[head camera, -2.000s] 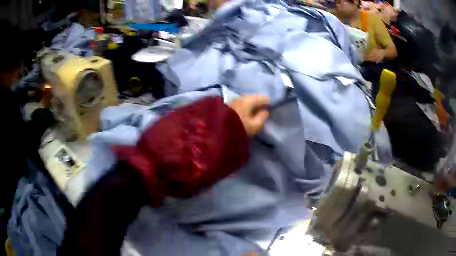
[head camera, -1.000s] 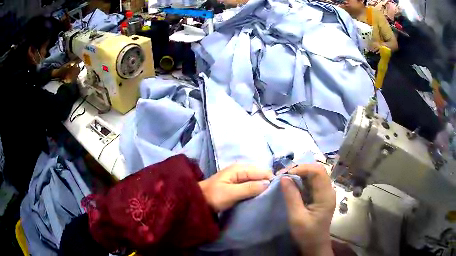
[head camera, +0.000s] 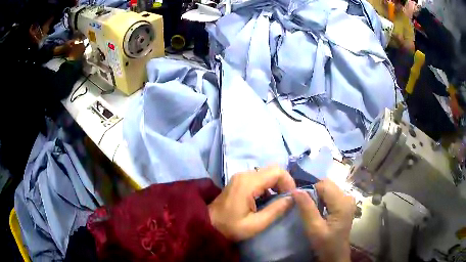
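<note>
A light blue garment piece (head camera: 173, 117) is draped over the white table and comes down to my hands at the lower middle. My left hand (head camera: 253, 204), in a dark red embroidered sleeve, pinches the garment's edge between thumb and fingers. My right hand (head camera: 329, 220) pinches the same edge close beside it, the fingertips almost touching. The cloth hangs below the hands, its underside greyer. The grey-white sewing machine head (head camera: 403, 164) stands just right of my right hand, its needle area bright and unclear.
A high heap of light blue cut parts (head camera: 306, 56) lies at the far side. A cream-yellow sewing machine (head camera: 122, 46) stands at upper left, with a person's hand (head camera: 75, 49) beside it. A yellow basket (head camera: 18, 238) with blue pieces is at lower left. Another person is partly visible at upper right.
My left hand first reached over the cloth at the middle, then came down beside my right hand. Since a second ago both hands still pinch the edge, with the left fingers more bent. The view has shifted.
</note>
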